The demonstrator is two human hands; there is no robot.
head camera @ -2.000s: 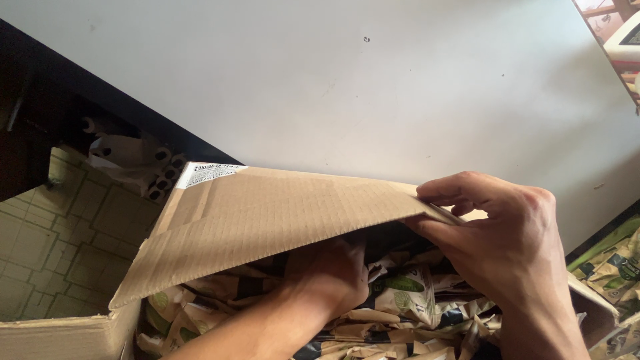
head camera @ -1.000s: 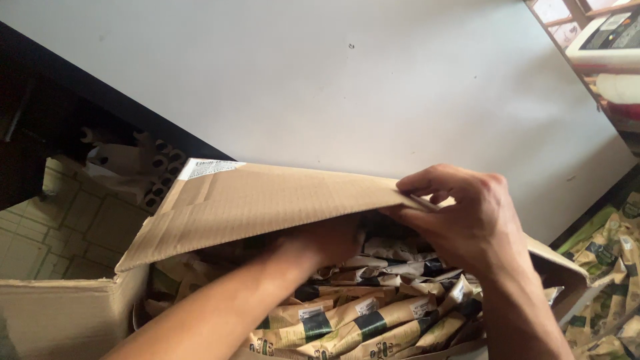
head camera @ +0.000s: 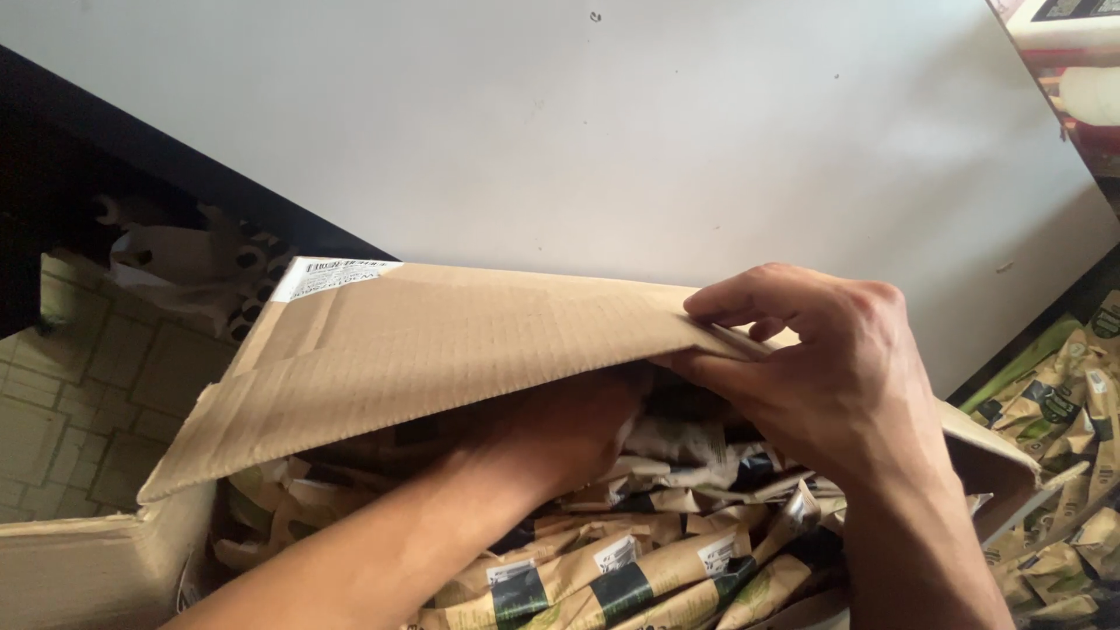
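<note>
A cardboard box (head camera: 96,560) stands low in the head view, filled with brown packets (head camera: 621,586) that bear dark bands and printed labels. Its far flap (head camera: 455,341), with a white label at the left corner, slants over the contents. My right hand (head camera: 796,359) pinches the edge of this flap between thumb and fingers. Under the flap reaches my left hand (head camera: 577,420), among the packets at the back of the box; its fingers are in shadow, so what they touch is hidden.
A white tabletop (head camera: 612,149) with a dark edge lies beyond the box. More brown packets (head camera: 1050,402) are heaped at the right. At the left are floor tiles (head camera: 70,402) and a white plastic bag (head camera: 175,262). White and red items sit at the upper right.
Labelled packets at the front of the box, jumbled two seconds ago, now lie more in a row. My right hand has kept its hold on the flap, and my left has stayed beneath it.
</note>
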